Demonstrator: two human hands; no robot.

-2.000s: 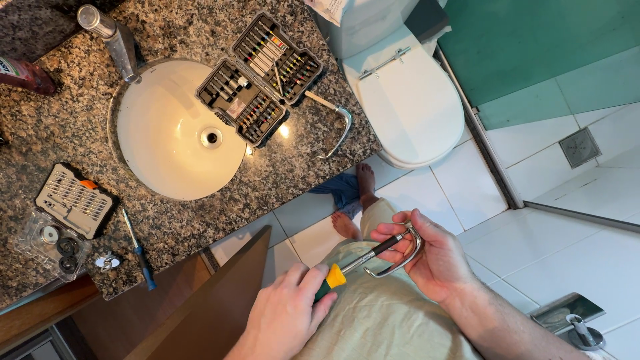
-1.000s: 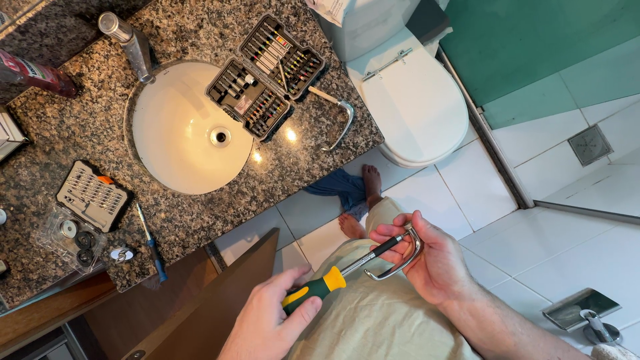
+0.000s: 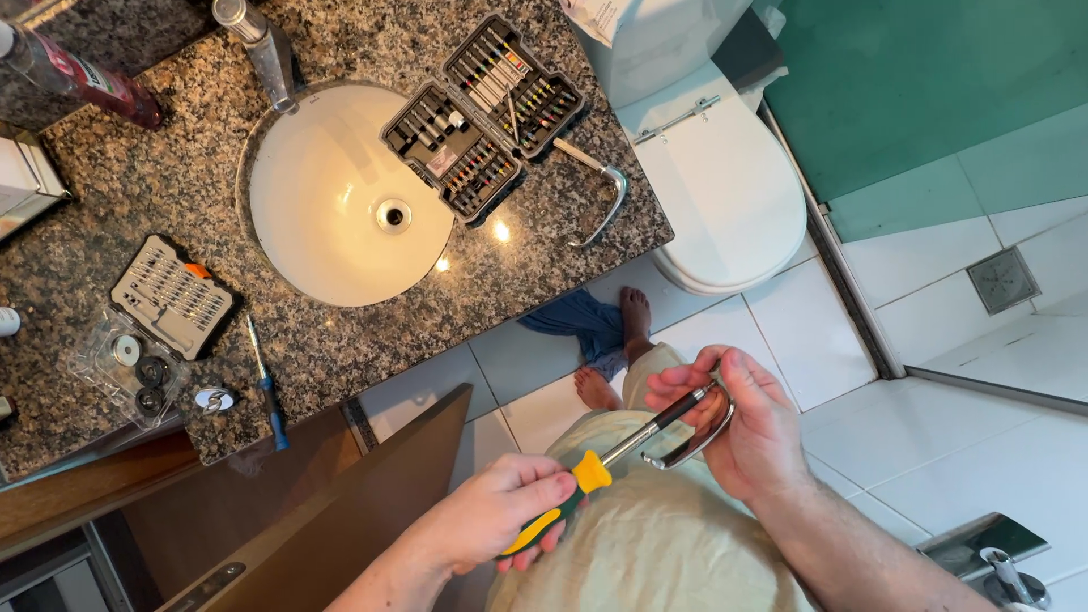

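Note:
My left hand (image 3: 518, 514) is closed around the green and yellow handle of a screwdriver (image 3: 592, 473). Its shaft runs up to the right, and the tip meets one end of a curved chrome hook-shaped piece (image 3: 693, 444). That piece is held by the fingers and thumb of my right hand (image 3: 752, 412); the exact contact at the tip is partly hidden by fingers. A similar curved chrome piece (image 3: 615, 191) with a pale stem lies on the granite counter beside an open bit case (image 3: 484, 115).
Around the round sink (image 3: 340, 246) on the granite counter (image 3: 357, 348) are a metal faucet (image 3: 265, 64), a second bit set (image 3: 174, 297), a blue-handled screwdriver (image 3: 268, 399) and clear packaging with round parts (image 3: 140, 365). A wooden door (image 3: 374, 501) stands below; a toilet (image 3: 722, 187) is at right.
The left hand's grip on the screwdriver handle has shifted, with more of the handle visible than two seconds ago. The chrome piece stays in the right hand. The view has moved slightly.

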